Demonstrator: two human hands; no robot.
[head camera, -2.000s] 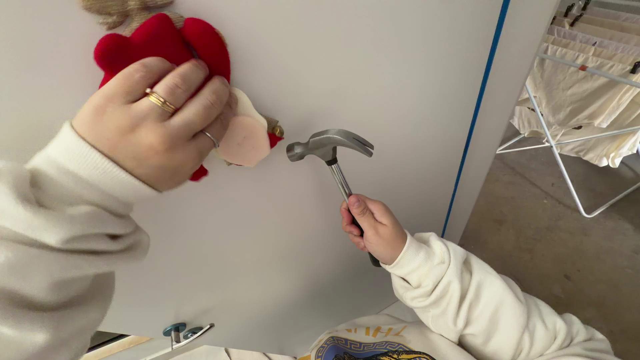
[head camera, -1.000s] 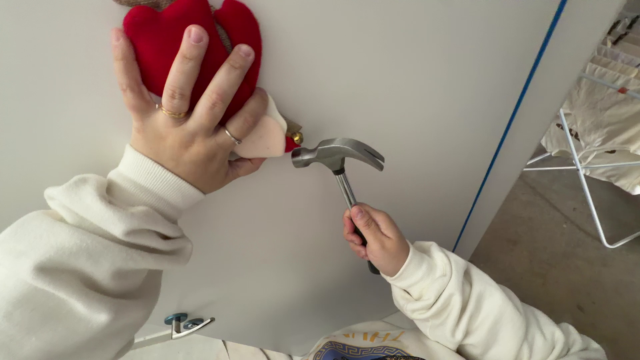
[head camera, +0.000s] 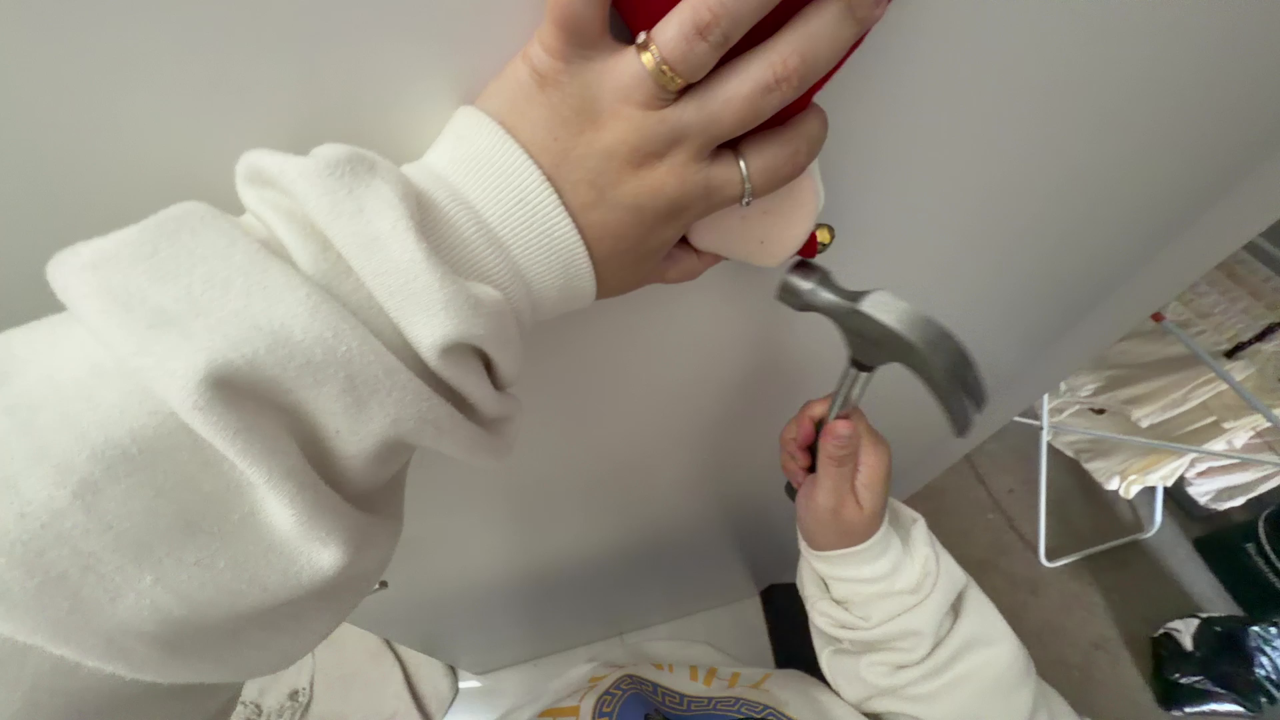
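Note:
My left hand (head camera: 650, 140), with two rings on it, presses a soft red and pale ornament against a light grey panel (head camera: 620, 420). The ornament's red fabric part (head camera: 810, 95) shows between and beside my fingers, its pale rounded part (head camera: 770, 220) below them. At its lower tip is a small gold bell (head camera: 824, 237) beside a bit of red. My right hand (head camera: 843, 475) grips the handle of a metal claw hammer (head camera: 880, 325). The slightly blurred hammer's striking face is close to the ornament's tip; whether they touch, I cannot tell.
A white drying rack (head camera: 1045, 480) with cream fabric pieces (head camera: 1170, 400) stands on the floor (head camera: 1020, 540) at the right. Dark shiny items (head camera: 1210, 660) lie at the lower right. The panel's edge runs diagonally between my right hand and the rack.
The view has shifted a lot. Both hands keep hold of the ornament and the hammer. The hammer head has tilted, its claw now pointing further down.

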